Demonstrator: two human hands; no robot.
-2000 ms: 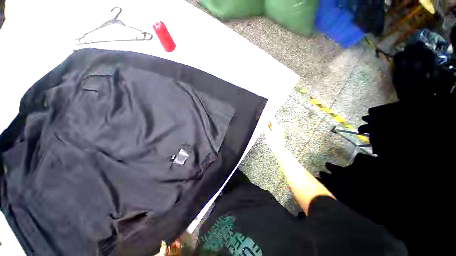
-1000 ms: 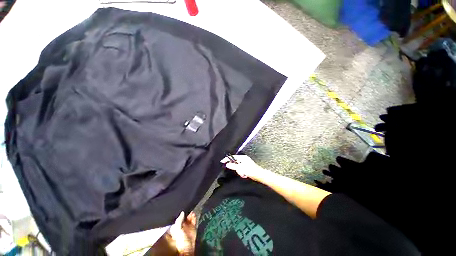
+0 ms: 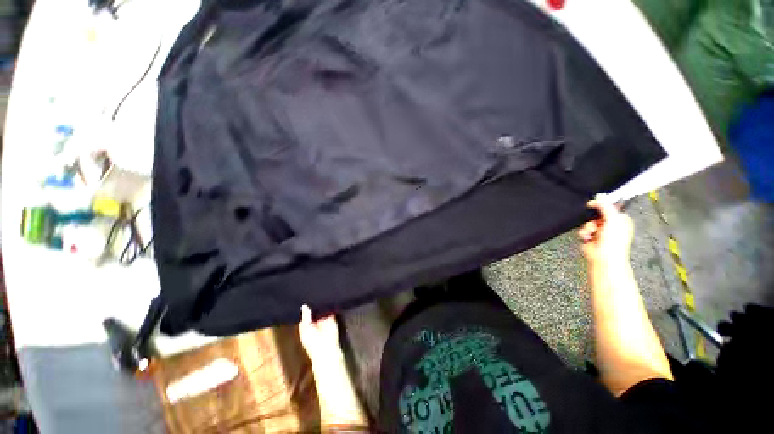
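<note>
A large black jacket (image 3: 356, 127) lies spread with its dark grey lining up. Its matte hem band (image 3: 407, 246) runs along the table edge nearest me. My left hand (image 3: 321, 332) pinches the hem edge at lower centre, its fingers partly hidden by the cloth. My right hand (image 3: 608, 230) grips the hem near its right corner. Something small, dark and reddish shows at its fingers, too blurred to name. A pale patch on the lining (image 3: 507, 142) is also blurred.
White table (image 3: 679, 93) under the jacket. At left lie a green-and-blue item (image 3: 38, 225) and a black cable (image 3: 127, 237). A black tool (image 3: 123, 339) is at the lower left edge, above a brown surface (image 3: 246, 381). A red cone (image 3: 556, 3) is cut off at the top.
The view has turned left, showing the table's left side. My left hand has come up to the hem from below the table edge. My right hand is now at the hem's right part.
</note>
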